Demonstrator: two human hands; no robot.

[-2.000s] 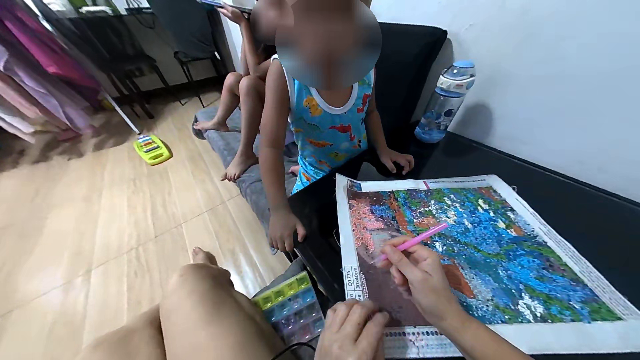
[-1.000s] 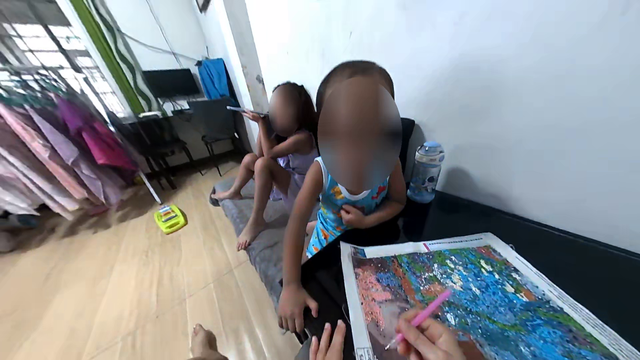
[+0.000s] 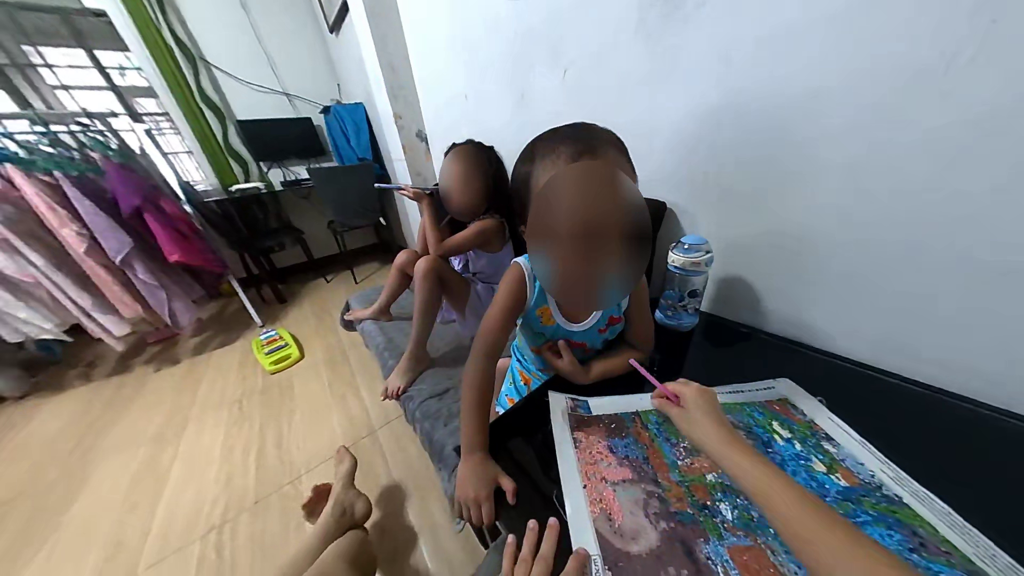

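My right hand (image 3: pixel 692 408) holds a pink pen-like applicator (image 3: pixel 654 381), its upper end pointing up and left, above the far edge of a diamond painting canvas (image 3: pixel 768 480). The canvas has a white border and lies on a black table (image 3: pixel 744 344), covered partly in blue, green, brown and pink beads. My left hand (image 3: pixel 544 552) is at the bottom edge of the view, fingers spread beside the canvas's near left corner; its palm is out of view. A person in a blue patterned top leans at the table, one hand (image 3: pixel 482 490) on its edge, the other at the chest.
A water bottle (image 3: pixel 685 284) stands on the table by the wall. A second person sits on a grey cushioned seat (image 3: pixel 428 400) holding a flat device. A yellow-green toy xylophone (image 3: pixel 278 350) lies on the floor. Clothes (image 3: pixel 120 240) hang at the left; a chair (image 3: pixel 348 200) stands behind.
My right hand has moved with the pink applicator from over the canvas's left part to its far edge. The nearby person's one hand went from the table to the chest. The view has tilted up.
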